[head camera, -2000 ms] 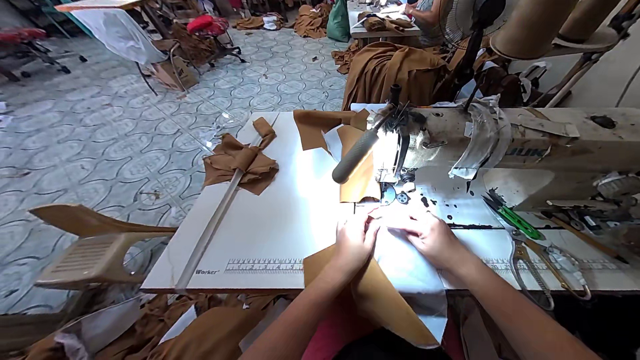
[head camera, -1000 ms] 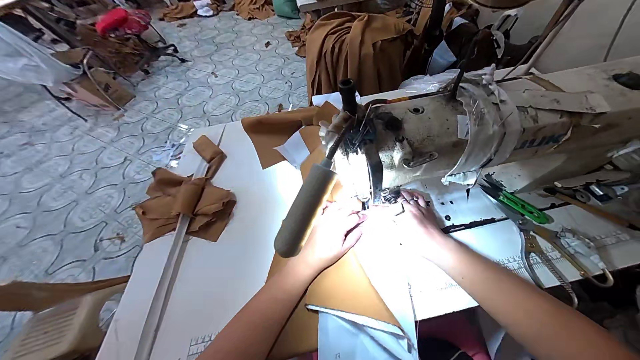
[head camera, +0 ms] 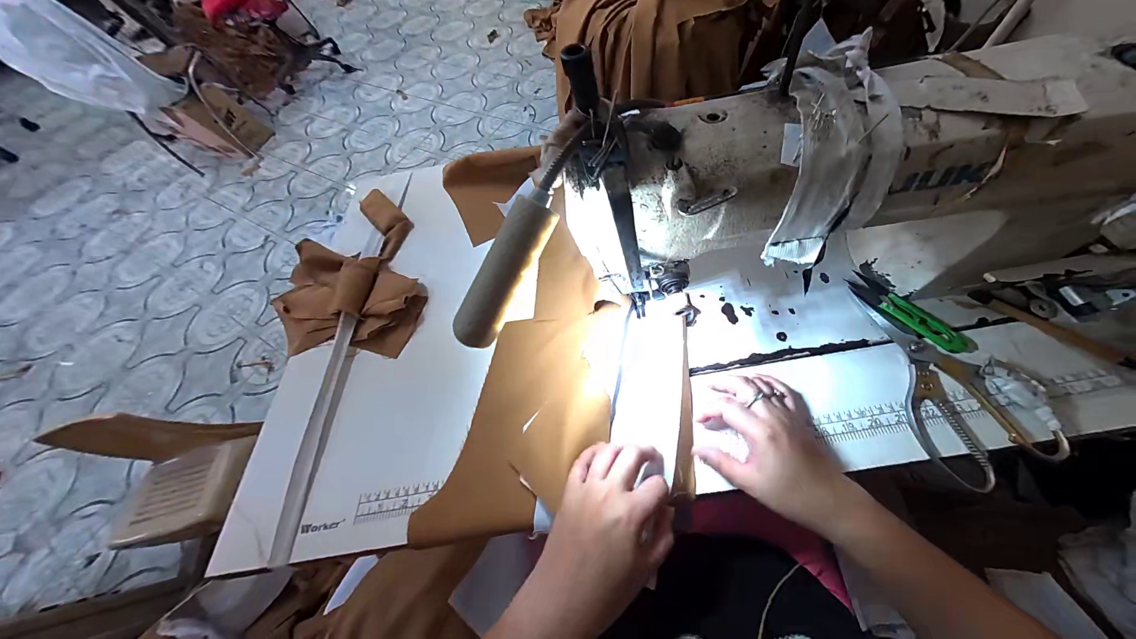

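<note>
Tan fabric [head camera: 506, 426] and a white fabric strip [head camera: 652, 382] run toward the needle and presser foot [head camera: 641, 306] of the industrial sewing machine [head camera: 737, 169]. My left hand [head camera: 621, 497] has its fingers bent on the near end of the white strip, apparently gripping it. To its right, my right hand [head camera: 763, 435] rests on the table just beside the strip's tan edge, fingers spread and holding nothing visible. A lit lamp with a long tubular shade [head camera: 506, 271] hangs left of the needle. Strong glare hides the stitching area.
Scissors [head camera: 923, 390] and green-handled thread snips [head camera: 923, 324] lie on the right. At the left, a bundle of brown fabric pieces [head camera: 390, 306] sits over a clear strip on the white tabletop [head camera: 390, 390]. Brown fabric [head camera: 657, 53] is heaped behind the machine.
Both hands have come back from the needle area toward the table's front edge. The right hand now lies apart from the needle, and more of the white strip shows.
</note>
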